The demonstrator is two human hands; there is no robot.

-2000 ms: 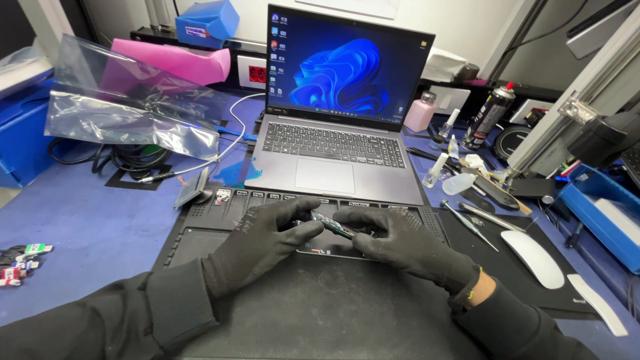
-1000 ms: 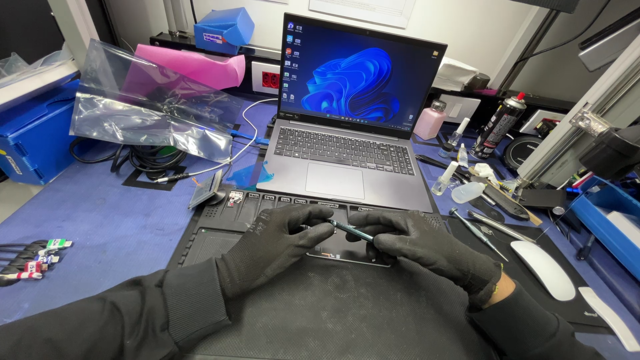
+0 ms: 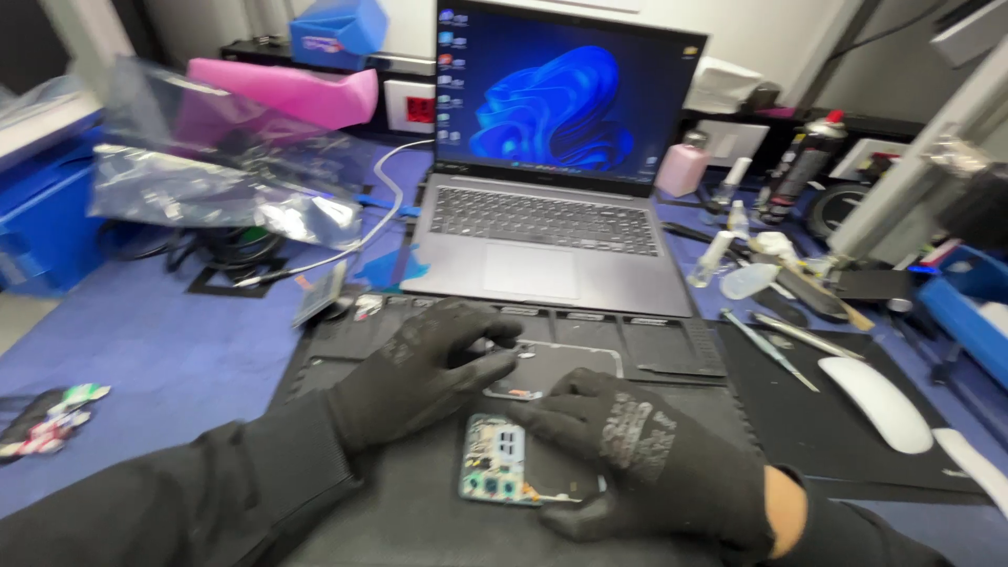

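An opened smartphone (image 3: 492, 465) with its circuit board and camera parts exposed lies on the black work mat (image 3: 378, 504). My right hand (image 3: 630, 449), in a black glove, holds its right part between thumb and fingers and hides much of it. Just behind the phone, a thin dark phone panel (image 3: 575, 366) with a pale rim rests flat. My left hand (image 3: 429, 370), gloved too, is over that panel's left edge, thumb and fingers apart; small pale bits show by the fingertips, blurred.
Behind the mat's compartments stands an open laptop (image 3: 528, 268). To the right are a white mouse (image 3: 874, 402), tweezers (image 3: 807, 335), a blue-handled tool (image 3: 768, 350), small bottles (image 3: 711, 258) and a spray can (image 3: 799, 165). At left are cable connectors (image 3: 55, 421) and a clear plastic bag (image 3: 228, 189).
The phone was held up on edge between both hands; now it lies low with its inside facing up under my right hand. My left hand is apart from it, over the panel.
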